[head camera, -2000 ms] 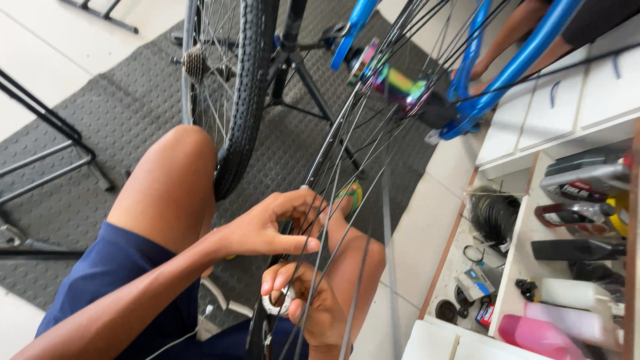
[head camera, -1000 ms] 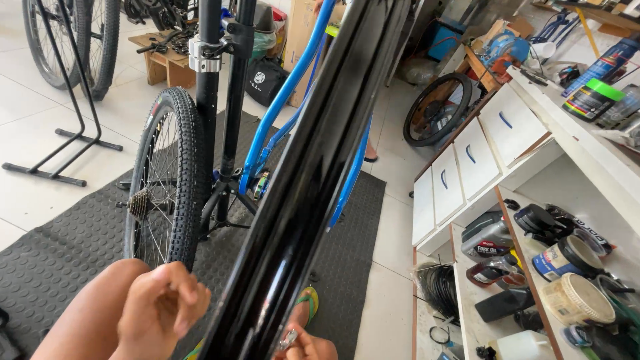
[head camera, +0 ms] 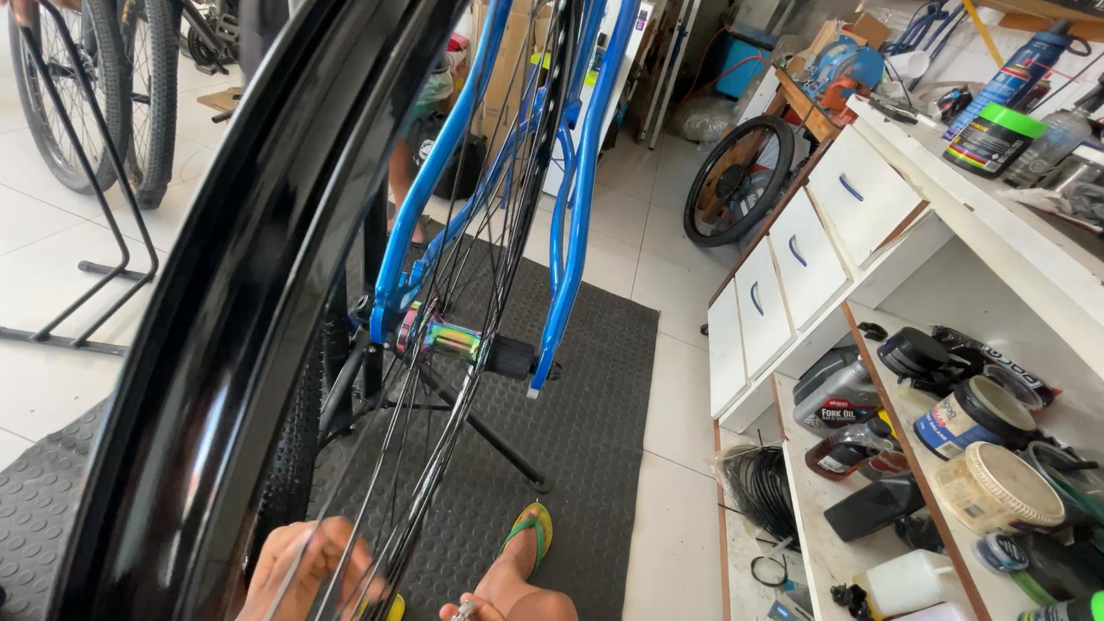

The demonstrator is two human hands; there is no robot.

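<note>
A bicycle wheel with a bare black rim (head camera: 276,285) stands between the blue frame stays (head camera: 565,302). Its iridescent hub (head camera: 453,339) has a black freehub body (head camera: 509,356), and thin black spokes (head camera: 431,448) run down from it. My left hand (head camera: 310,565) is low beside the rim, seen through the spokes with curled fingers; whether it touches a spoke is unclear. At the bottom edge, my right hand (head camera: 477,606) pinches a small metal tool (head camera: 464,611), mostly cut off by the frame.
A ribbed black mat (head camera: 595,414) lies under the bike, with stand legs on it. White drawers (head camera: 793,250) and shelves of bottles and tubs (head camera: 996,487) are on the right. Wheels and a black floor stand (head camera: 112,272) are at left. Another person's leg (head camera: 401,185) shows behind.
Two seconds ago both hands were close together at the spokes; now they are lower and apart. The rim crossed the middle one second ago and now stands further left. The view has shifted.
</note>
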